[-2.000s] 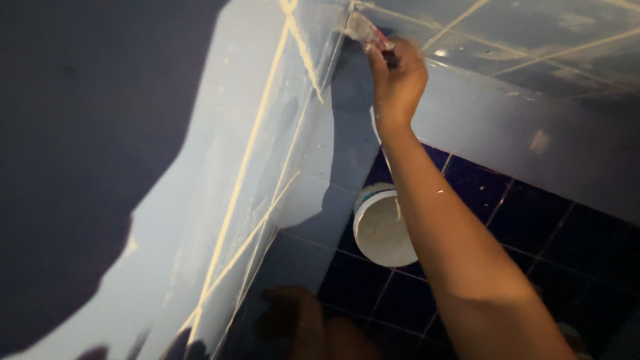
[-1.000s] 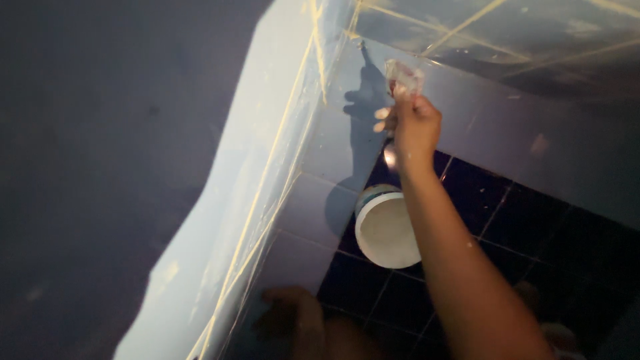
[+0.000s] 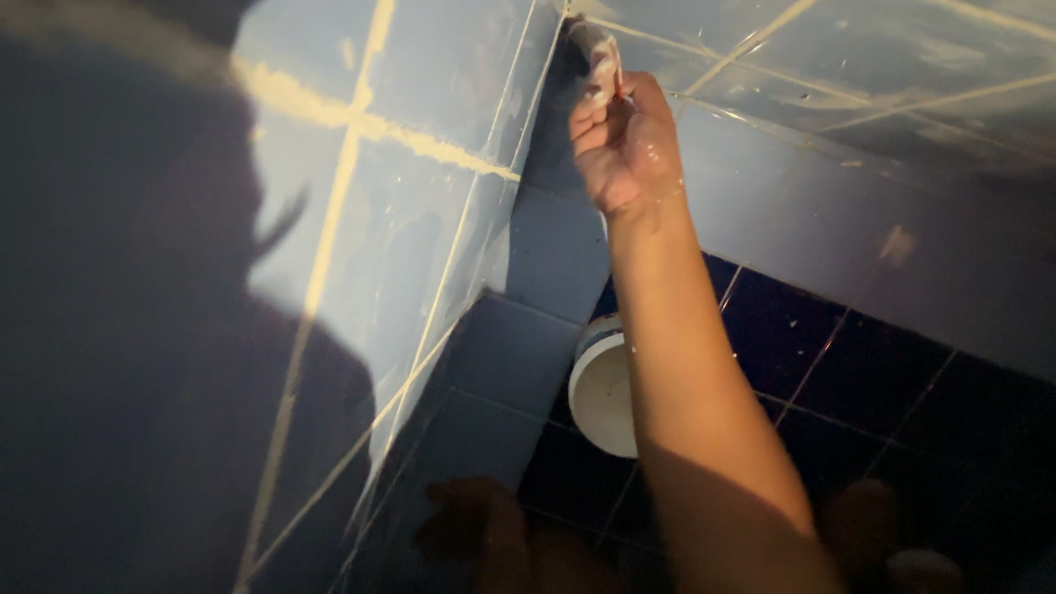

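My right hand [image 3: 623, 140], palm towards me and spotted with white, pinches a small flat tool [image 3: 602, 62] smeared with whitish grout, a red edge showing. The tool is up at the corner where the left tiled wall [image 3: 412, 214] meets the far tiled wall [image 3: 759, 49]; I cannot tell if it touches the tiles. Pale grout lines and smears cover both walls. What appears to be my left hand [image 3: 474, 516] is low in dark shadow, and whether it holds anything is unclear. Behind my right forearm, a white round bucket [image 3: 602, 396] is partly hidden, its inside pale.
Dark blue floor tiles [image 3: 792, 338] with light joints lie under the bucket, with small pale specks on them. Lighter blue tiles [image 3: 511, 346] form the lower corner beside it. A large shadow covers the left wall's left side. Dim rounded shapes show at the bottom right.
My right hand, lower and away from the corner a second ago, is back up at it with the tool. The lit part of the left wall now shows more grout lines.
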